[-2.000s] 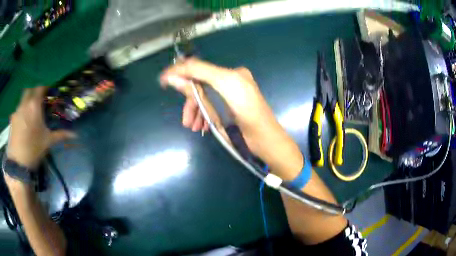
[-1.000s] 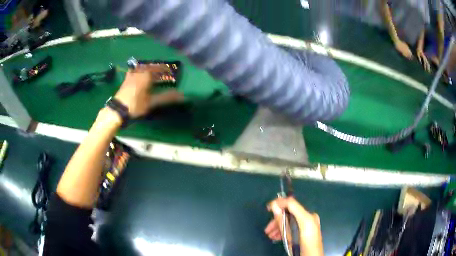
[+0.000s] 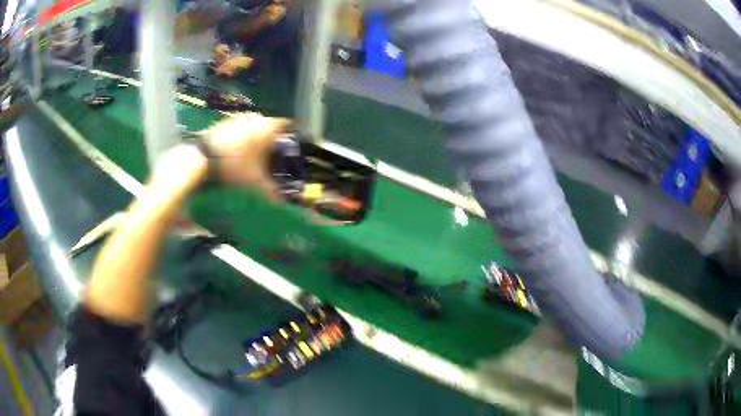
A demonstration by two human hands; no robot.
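Note:
My left hand is blurred and grips the left end of a dark circuit board assembly, raised over the green conveyor belt. Yellow and orange-red parts show on it. A second circuit board assembly lies on the dark green bench mat below, beside the white rail, with a thin black cord curving at its left. My right hand is not in view.
The white rail separates mat and belt. A grey ribbed extraction duct hangs at the right, joined to a hood. Another board and dark cords lie on the belt. A person's hand shows at the upper left.
The view has swung left. My left hand has closed on a board and raised it above the belt. My right hand has left the picture.

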